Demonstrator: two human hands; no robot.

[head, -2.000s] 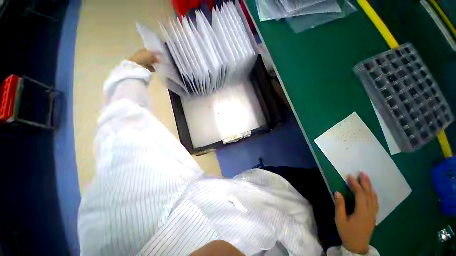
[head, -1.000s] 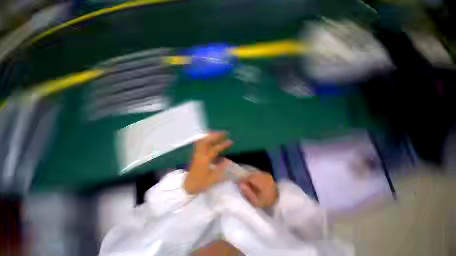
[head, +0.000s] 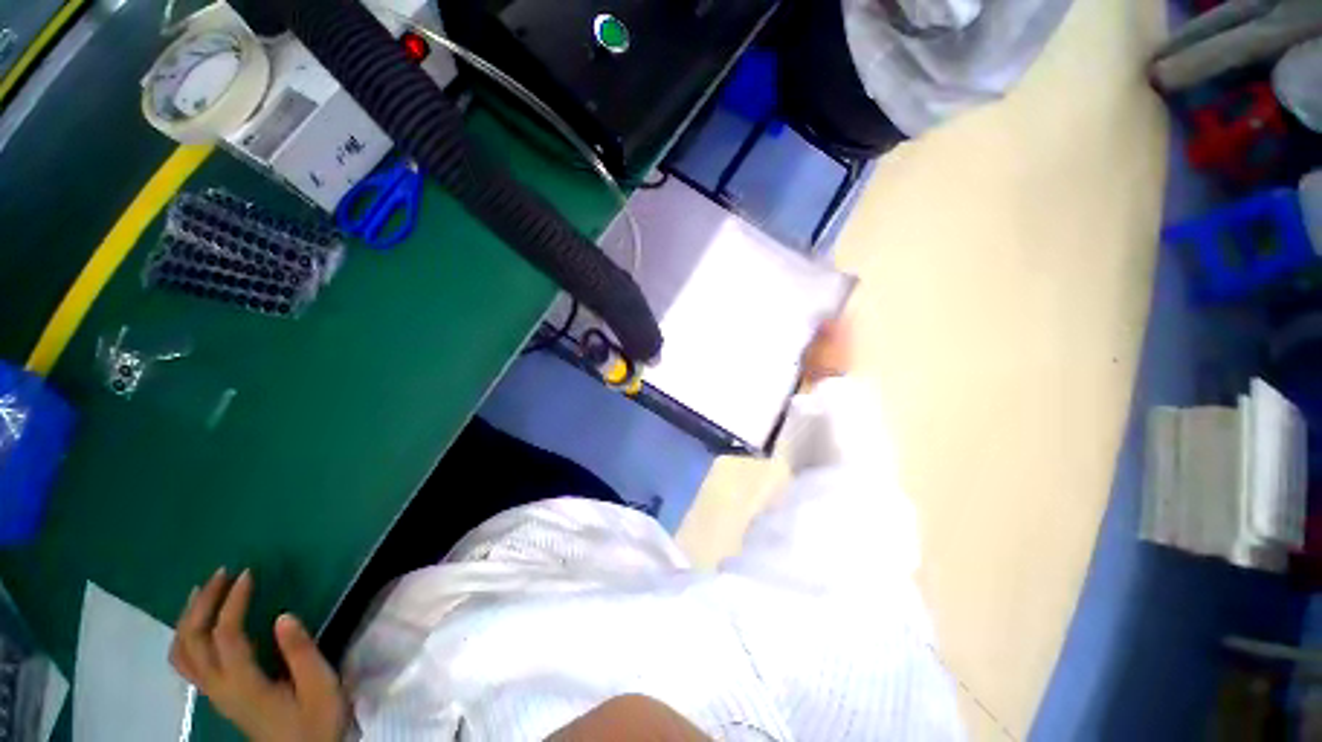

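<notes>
My left hand rests palm down at the bench's front edge, fingers spread, beside and partly over a white sheet cut off by the lower edge. My right hand is blurred, at the far right edge of a flat white sheet or stack. This lies in a dark-edged box below bench height. The fingertips are unclear, so I cannot tell whether they grip it.
A black ribbed hose hangs over the box's near side. On the green bench are blue scissors, a tape roll on a white box, wrapped black parts, a small clear bag and a blue bin.
The view has swung right, away from the upright white sheets. My hands, close together a second ago, are now apart; my right hand has reached out to the right-hand box.
</notes>
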